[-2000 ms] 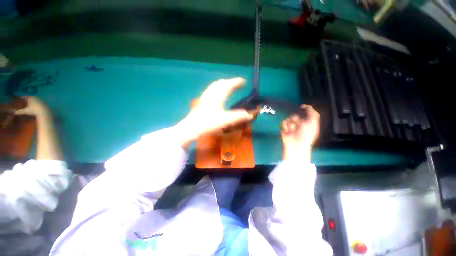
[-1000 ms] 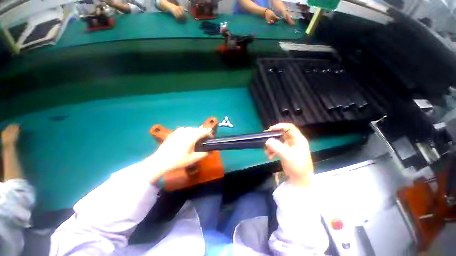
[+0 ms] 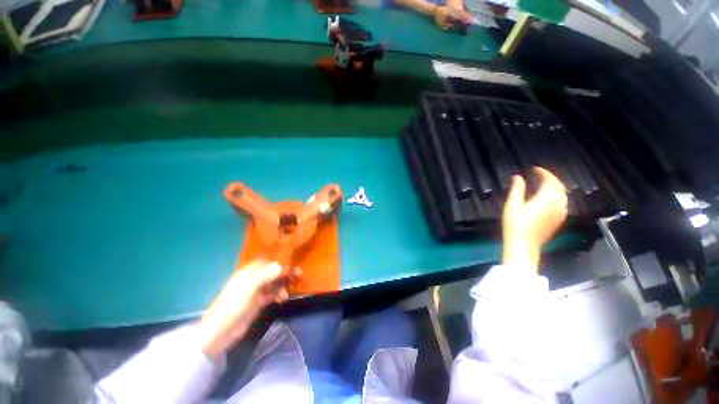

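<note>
The orange fixture [image 3: 328,252] stands at the bench's front edge, its Y-shaped cradle bare of any black frame. My left hand [image 3: 246,298] is at the cradle's near arm, fingertips curled at its lower end; whether they grip it is unclear. My right hand [image 3: 538,207] is over the near right part of the black ribbed tray [image 3: 445,207], fingers bent at a dark bar; blur hides whether they hold it. Long black bars lie in the tray's grooves. A small whitish three-armed centre piece [image 3: 360,198] lies on the green bench just right of the fixture.
A black and orange device [image 3: 351,57] stands on the dark green strip. Another person's hands [image 3: 451,16] are at the far bench. A white-edged tray [image 3: 55,20] is far left. The white machine top [image 3: 603,339] and orange jigs [image 3: 670,347] are at lower right.
The folded black bundle held between both hands is no longer between them. My right hand has moved right to the tray; my left hand has dropped to the fixture's near end.
</note>
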